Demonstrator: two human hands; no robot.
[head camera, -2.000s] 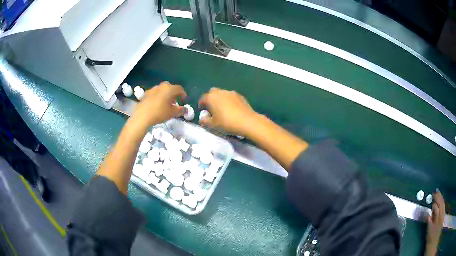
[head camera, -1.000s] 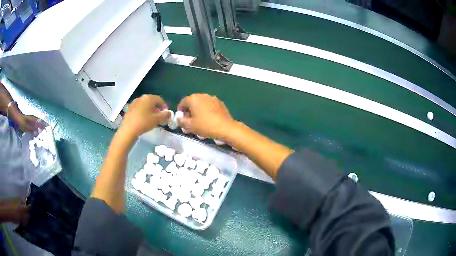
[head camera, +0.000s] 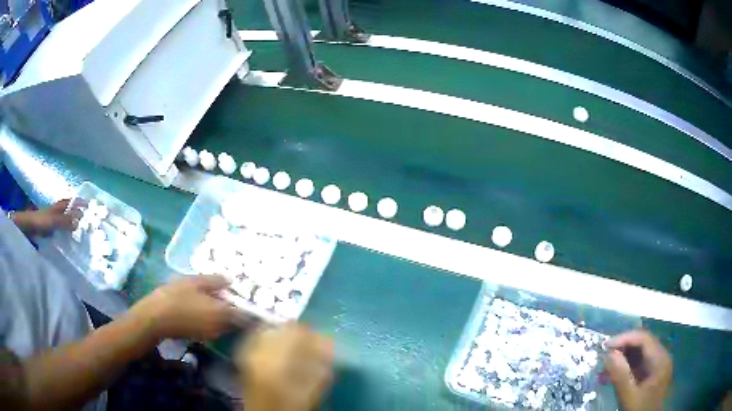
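Note:
A blurred bare hand, which I take as my left hand (head camera: 285, 365), is at the bottom centre, below the clear tub (head camera: 319, 273) of white pieces; its grip cannot be made out. Another person's hand is at that tub's near left rim. A row of round white pieces (head camera: 331, 194) lies along the belt's near side. At the right, a hand (head camera: 638, 369) with bent fingers is over the right rim of a clear parts tub (head camera: 459, 371) full of tiny bits; whether it is my right hand or a neighbour's is unclear. My sleeves do not show.
A person at the left holds a smaller clear tub (head camera: 136, 250) with white pieces. A white machine housing (head camera: 48, 100) with black handles stands at the belt's left end. Pale rails (head camera: 449, 108) and grey posts (head camera: 290, 40) cross the belt (head camera: 449, 156). Single white pieces lie farther right.
My hands have left the row of pieces, now uncovered. The person at the left has moved in with the small tub and reaches to the middle one. The right parts tub is now in clear view.

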